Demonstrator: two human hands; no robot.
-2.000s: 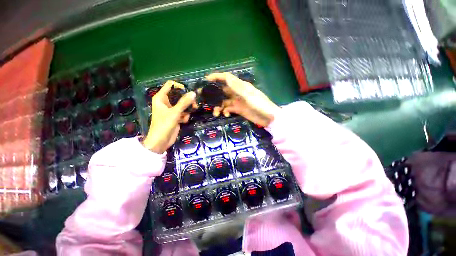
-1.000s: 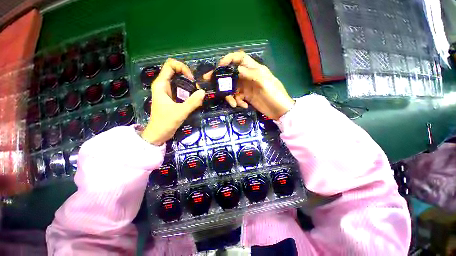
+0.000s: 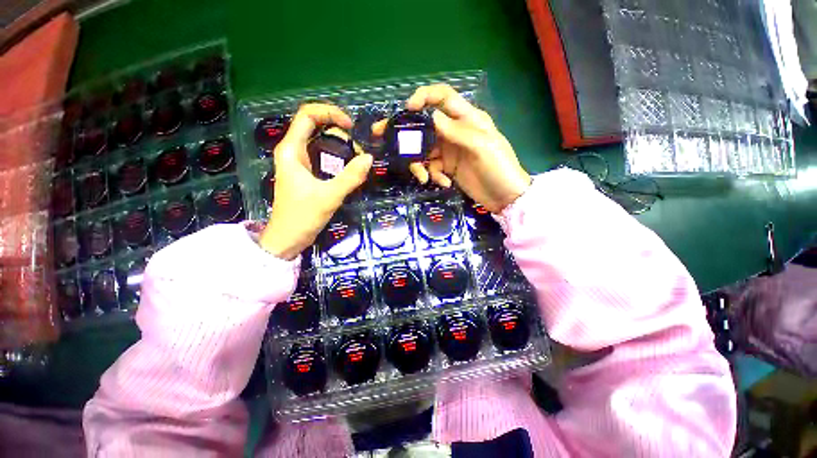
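Observation:
My left hand (image 3: 309, 179) holds a round black display unit (image 3: 332, 156) between thumb and fingers; its face shows a pinkish-white square. My right hand (image 3: 466, 148) holds another round black display unit (image 3: 409, 141) with a bright white square on its face. The two units are side by side, slightly apart, above the back part of a clear blister tray (image 3: 408, 386). The tray holds rows of black discs, most showing red text. My hands and the held units hide part of the tray's back rows.
A second filled blister tray (image 3: 143, 192) lies at left, beside a red-orange slab (image 3: 36, 80). Empty clear trays (image 3: 694, 98) lie at upper right by a dark grey sheet with a red-orange edge (image 3: 557, 76). A thin dark cable loop or eyeglasses (image 3: 632, 192) lies at right.
Since two seconds ago, both held units have been tilted and white squares now show on them. In the last second the right unit's face has turned more towards the camera.

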